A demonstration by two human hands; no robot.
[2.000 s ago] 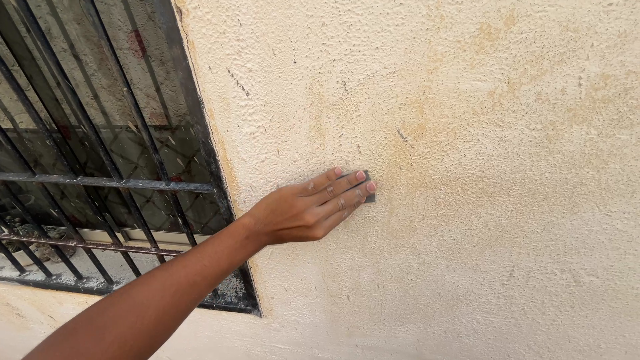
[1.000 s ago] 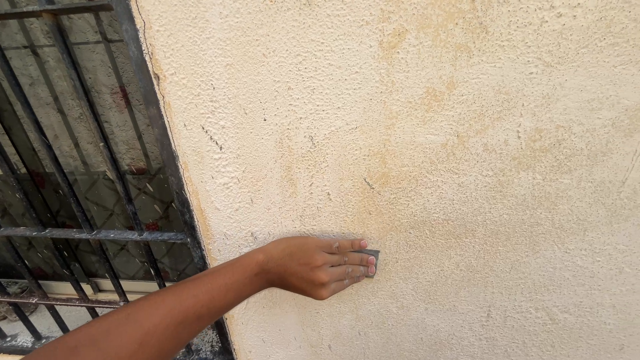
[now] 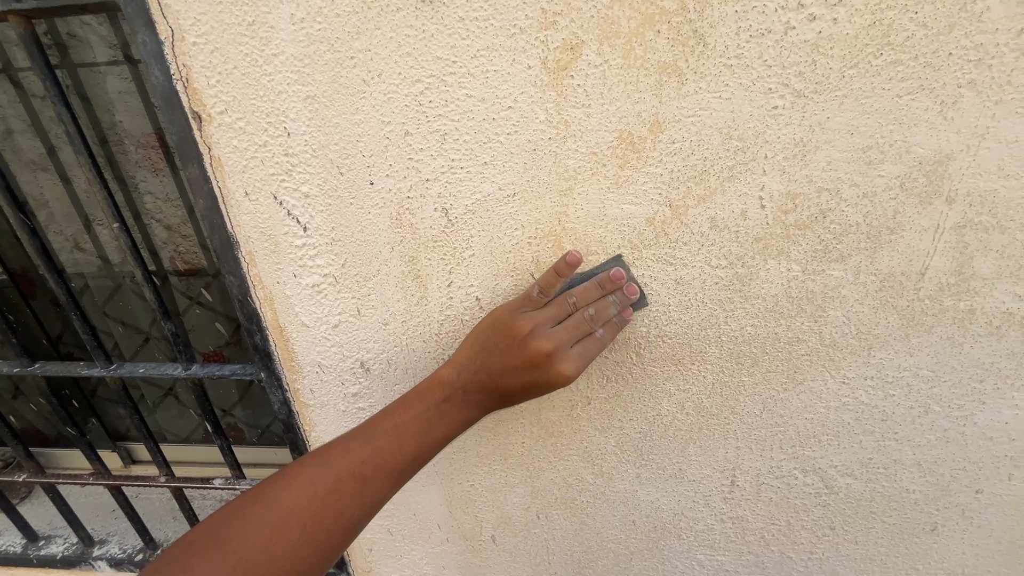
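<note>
In the head view my left hand (image 3: pixel 544 336) lies palm down against a rough cream-painted wall (image 3: pixel 800 384), reaching in from the lower left. Under its fingers is a small dark grey piece of sandpaper (image 3: pixel 594 274), pressed flat on the wall; its upper edge and right corner show past the fingertips. The uppermost finger is spread away from the other three. My thumb is hidden. Pale dust or paint marks the fingers. Around the hand, the wall has yellowish stains and short dark scratches. My right hand is out of view.
A window with black metal bars (image 3: pixel 120 370) and a dark frame (image 3: pixel 232 264) fills the left side, paint specks on it. A thin crack (image 3: pixel 196 120) runs down the plaster beside the frame. My forearm crosses the frame's lower right corner.
My left hand moved down the wall with the sandpaper between the two earlier frames, and is now higher and farther right on it. Its uppermost finger has spread from the others.
</note>
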